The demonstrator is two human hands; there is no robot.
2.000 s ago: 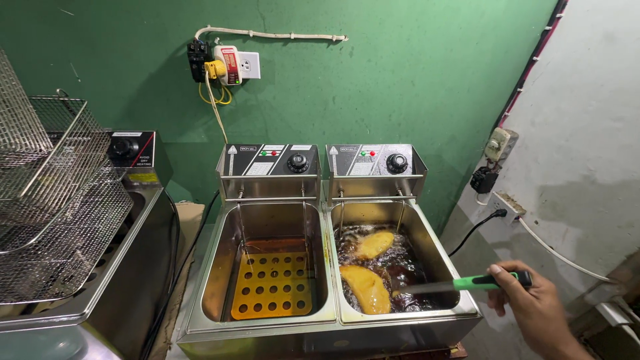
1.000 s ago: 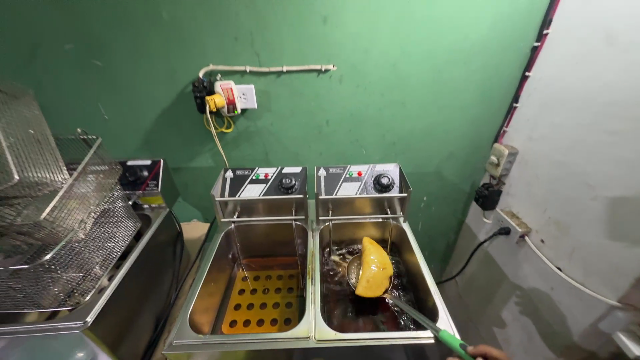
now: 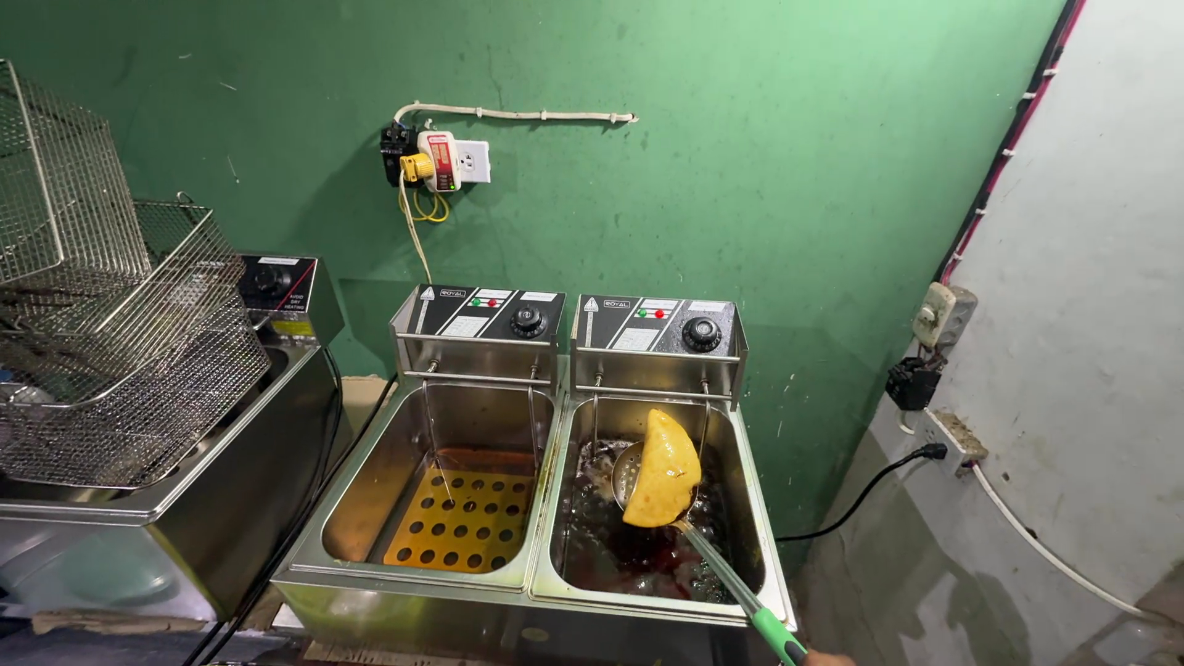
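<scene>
At the bottom edge, right of centre, only a small part of my right hand (image 3: 826, 659) shows, at the green handle of a metal skimmer (image 3: 731, 573). On the skimmer's perforated head lies a golden folded pastry (image 3: 664, 472), held above dark bubbling oil (image 3: 638, 560) in the right basin of a double electric deep fryer (image 3: 416, 597). No other pastry is visible in that basin. The left basin holds still oil over a perforated plate (image 3: 462, 520). My left hand is not in view.
Wire fryer baskets (image 3: 139, 370) are stacked on another steel fryer (image 3: 176, 509) at the left. Plugs fill part of a wall outlet (image 3: 474, 162) on the green wall. A black cord (image 3: 860, 504) runs from the fryer's right side to an outlet box (image 3: 953, 442).
Two seconds ago two pastries showed in the right basin; now one rests raised on the skimmer. My right hand has moved down and left, mostly out of view.
</scene>
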